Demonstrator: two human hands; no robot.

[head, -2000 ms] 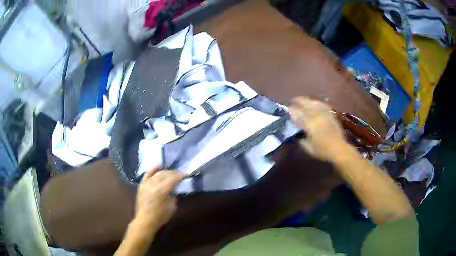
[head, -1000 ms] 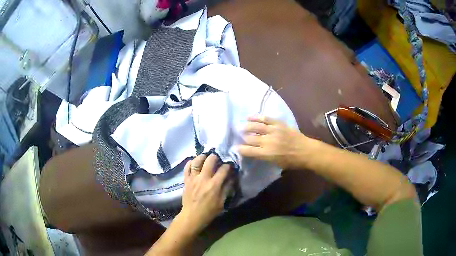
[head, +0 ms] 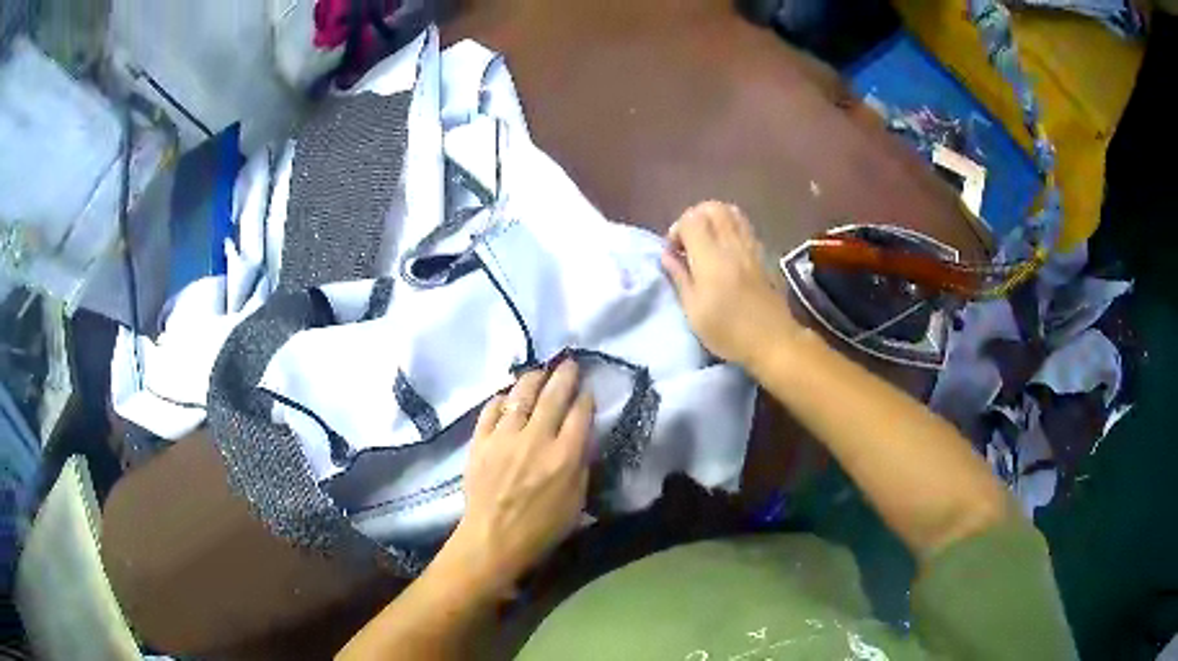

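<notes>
A partly sewn garment, white on its wrong side with dark grey herringbone parts, lies bunched and folded on the brown pressing table. My left hand lies on the garment, palm down, fingertips at a dark seam edge near its middle; its thumb is hidden. My right hand is at the garment's upper right edge, fingers curled on the white cloth. A steam iron with an orange-brown handle rests on the table to the right of my right hand, untouched.
A blue tray with small items and a yellow-covered table are at the upper right. The wrapped iron hose rises there. Grey fabric pieces are heaped right of the iron. Pale boards stand at the left.
The garment has been turned and folded over, then spread further right. My right hand has moved away from my left, up to the upper right edge. My left hand has stayed near the seam since the last frame.
</notes>
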